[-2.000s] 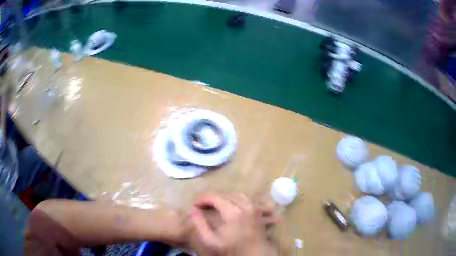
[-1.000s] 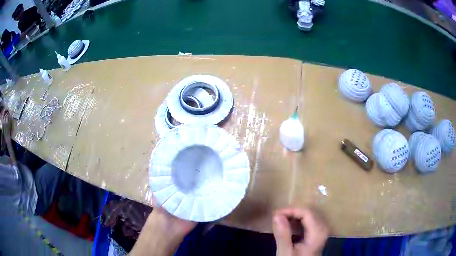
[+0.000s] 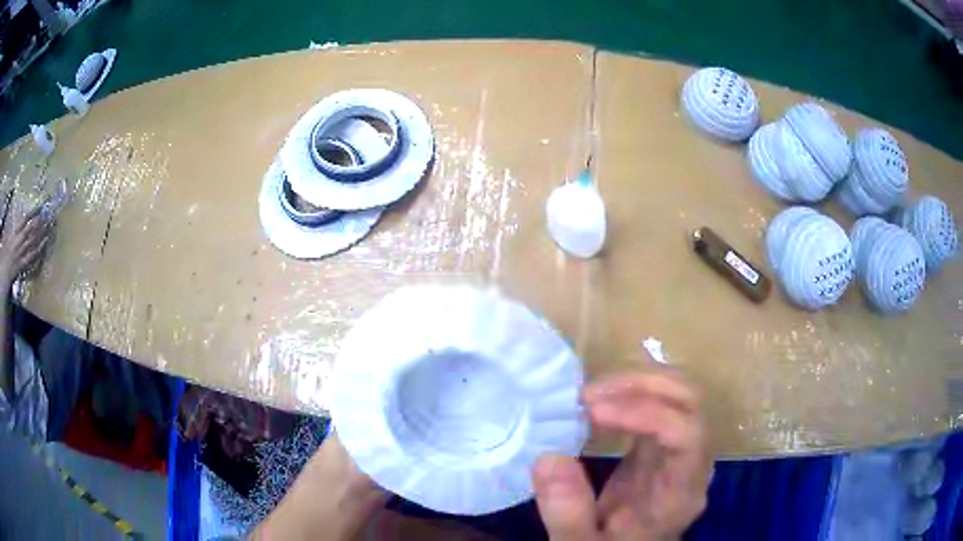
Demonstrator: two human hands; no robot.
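Note:
A white hat with a wide pleated brim (image 3: 354, 396) is held up near the bench's front edge, its pale hollow inside facing me. My left hand (image 3: 322, 497) is under and behind its left side, fingers mostly hidden by the hat. My right hand (image 3: 639, 460) is at the brim's right edge, thumb at the lower rim and fingers raised beside it; firm contact is hard to tell. Two hat brims (image 3: 407, 174) with grey collars overlap on the bench. A white glue bottle (image 3: 577, 220) with a green-blue nozzle is right of them.
Several ridged crowns (image 3: 811, 259) are at the right, beside a brown lighter (image 3: 731, 262) and white scrap (image 3: 655, 350). The green belt (image 3: 507, 19) runs behind. Another person's hand (image 3: 30, 241) is far left. Blue crates (image 3: 185, 465) are below the bench.
The hat has moved right and a little down with my left hand. My right hand has risen to the brim's right edge, fingers more spread. The view has shifted, so bench items appear higher and further left.

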